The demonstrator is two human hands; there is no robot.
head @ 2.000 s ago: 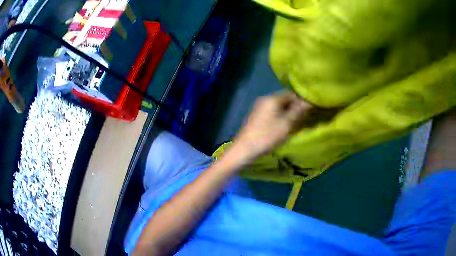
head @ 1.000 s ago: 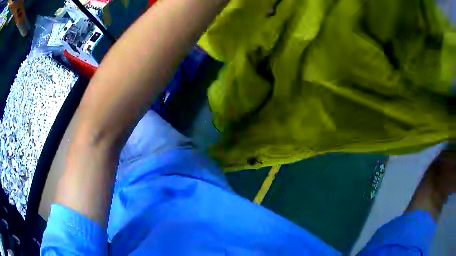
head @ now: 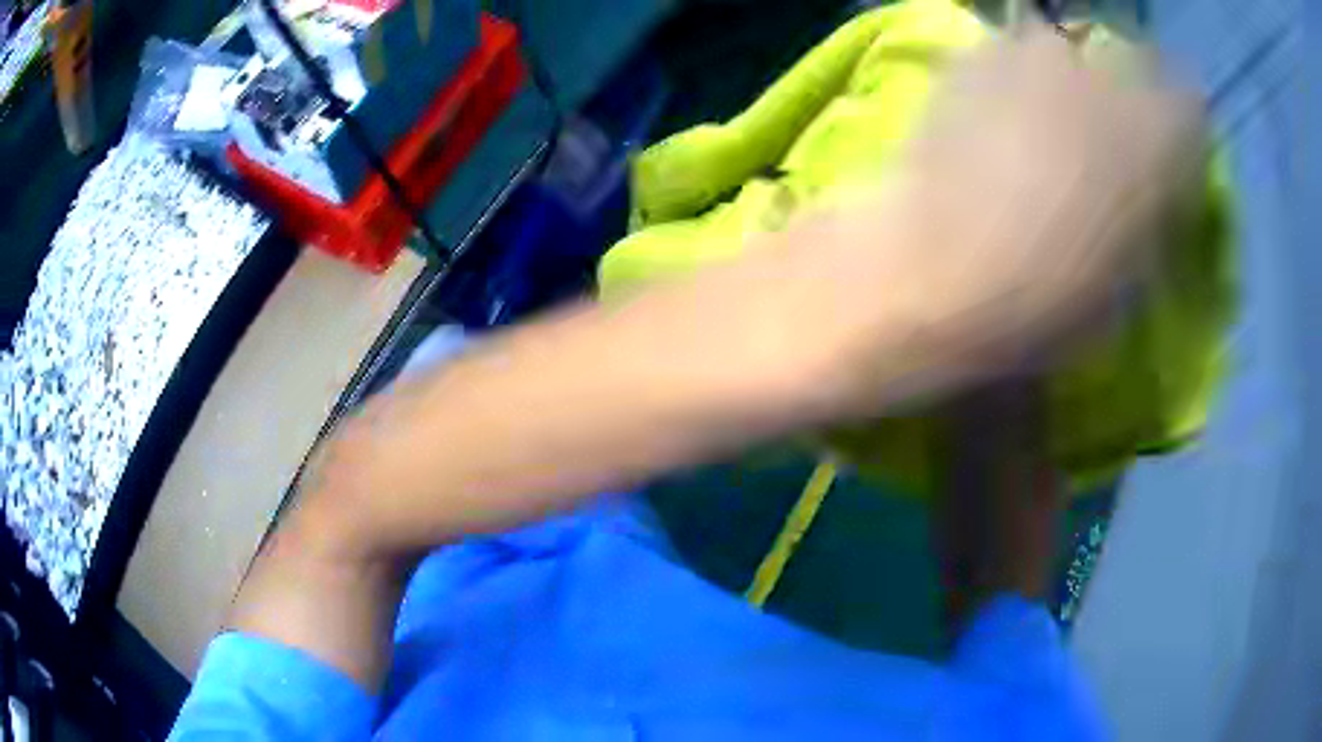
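A bright yellow-green jacket [head: 783,189] is bunched up at the upper right, above the floor and beyond my lap. My left arm reaches across from the lower left. My left hand [head: 1066,189] is strongly blurred and lies over the jacket; its fingers cannot be made out, so its grip is unclear. My right forearm, in shadow, rises from the lower right towards the jacket. My right hand is hidden behind my left hand and the jacket.
The bench runs along the left, with a tray of small white parts [head: 116,305], a tan strip [head: 261,449], a screw feeder on a red base [head: 363,232], a cable and an orange screwdriver [head: 73,73]. A blue crate [head: 544,218] is below the bench edge. The floor has a yellow line [head: 793,536].
The jacket, spread wide a second ago, is now more compact. My left hand, out of the picture then, is now over it. My right forearm has moved left towards the jacket.
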